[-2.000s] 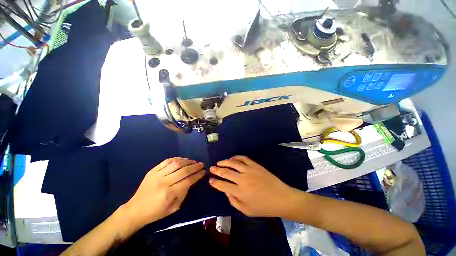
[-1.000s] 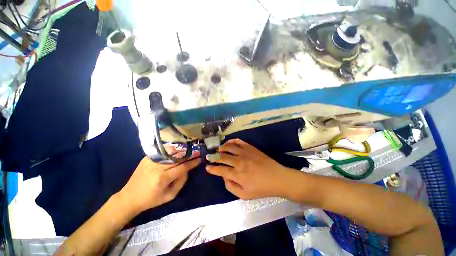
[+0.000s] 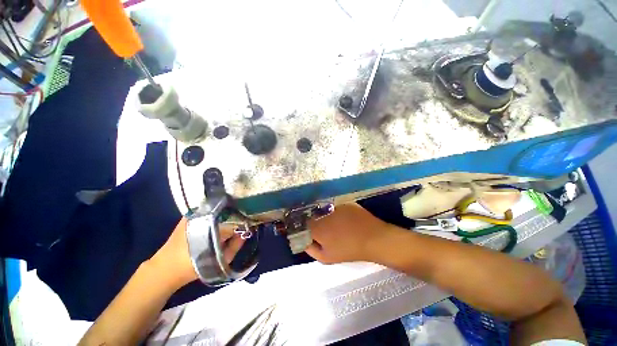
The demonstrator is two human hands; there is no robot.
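The dark navy garment panel (image 3: 135,233) lies across the machine bed and the table to the left. The cream and blue lockstitch machine head (image 3: 379,177) covers its middle. My left hand (image 3: 181,253) is on the cloth, left of the presser foot area, its fingers partly hidden behind the metal thread lever guard. My right hand (image 3: 341,233) is on the cloth just right of the needle area, its fingertips hidden by the machine head. The needle and the stitching spot cannot be seen clearly.
Fabric scissors with yellow and green handles (image 3: 488,236) lie right of the machine. A ruler strip (image 3: 379,290) runs along the table's front edge. White cloth or paper (image 3: 132,152) lies left of the head. A blue basket (image 3: 595,250) is at the right. An orange-handled tool (image 3: 111,27) stands at the upper left.
The view has moved closer over the machine head. Both hands have gone from in front of the needle to beside and partly under the head. The panel's front edge has moved away from the table edge.
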